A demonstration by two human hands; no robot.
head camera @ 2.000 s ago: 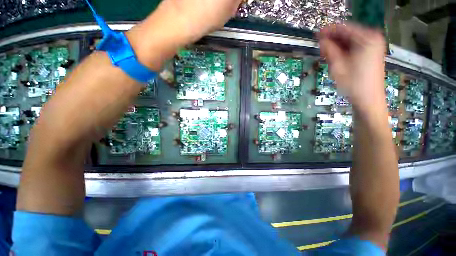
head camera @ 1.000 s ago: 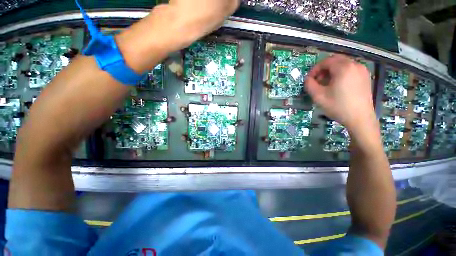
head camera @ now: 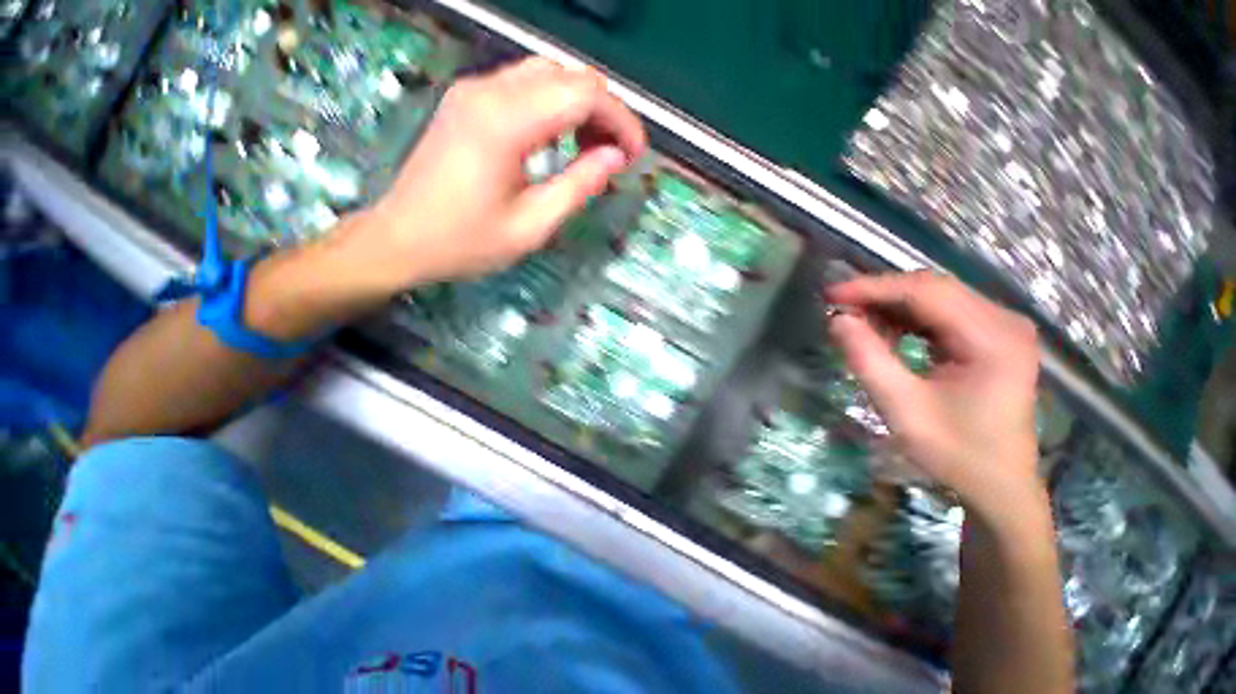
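My left hand (head camera: 495,170), with a blue strap (head camera: 237,305) on its wrist, is above the boards. Its thumb and index finger curl towards each other. My right hand (head camera: 949,373) is above the boards to the right, its thumb and index tips close together. A tiny pale spot shows at those tips, but blur hides whether it is a held part. Green circuit boards (head camera: 685,251) with white and silver patches lie in grey pallets; another board (head camera: 793,475) is left of my right hand. My hands cover parts of some boards.
A glittering heap of small metal parts (head camera: 1044,163) lies on the green mat (head camera: 732,82) beyond the far rail (head camera: 800,197). The near rail (head camera: 542,495) runs between the pallets and my body. More boards extend to both sides.
The view has tilted and blurred, and the metal heap now shows more fully at the right. My left hand has come from the top edge to above the boards. My right hand remains above the boards.
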